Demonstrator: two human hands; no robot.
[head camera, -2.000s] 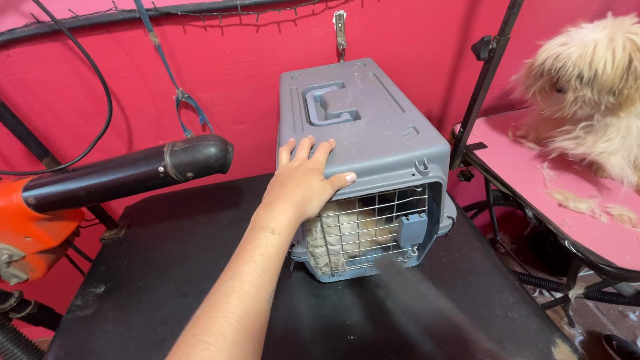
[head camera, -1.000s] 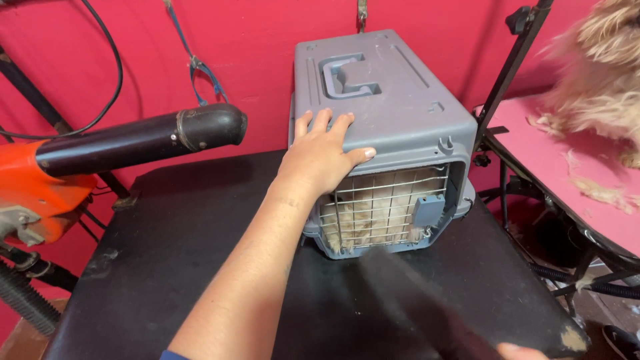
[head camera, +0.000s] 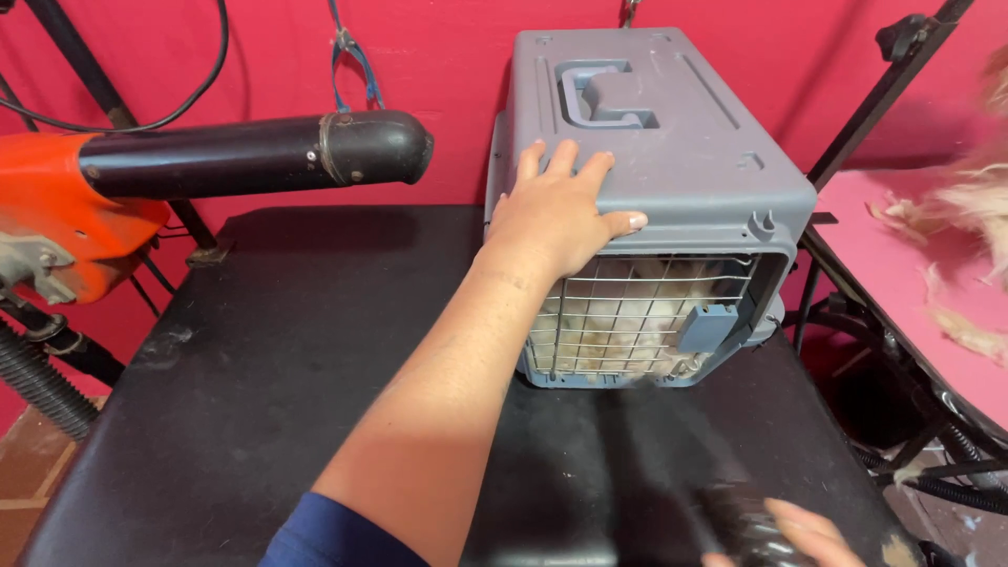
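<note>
A gray plastic pet carrier [head camera: 661,157] with a wire door [head camera: 630,315] stands on a black padded table [head camera: 315,354]. Light-furred, an animal [head camera: 622,331] shows behind the closed wire. My left hand [head camera: 555,205] rests with spread fingers on the carrier's top front edge, left of the blue-gray latch [head camera: 707,327] and in front of the carry handle [head camera: 598,98]. At the bottom right, my right hand [head camera: 811,535] is partly in view, its fingers around a blurred dark hose or nozzle [head camera: 748,520] that points toward the wire door. The exact kind of tool cannot be told.
An orange machine [head camera: 87,213] with a black tube [head camera: 236,157] reaches in from the left over the table. To the right stands a pink table [head camera: 890,236] with loose fur and part of a long-haired dog [head camera: 980,197]. Blue loop straps [head camera: 354,71] hang by the red wall.
My right hand has come into view at the lower right with the dark tool. My left hand has stayed on the carrier. The view has moved closer to the carrier.
</note>
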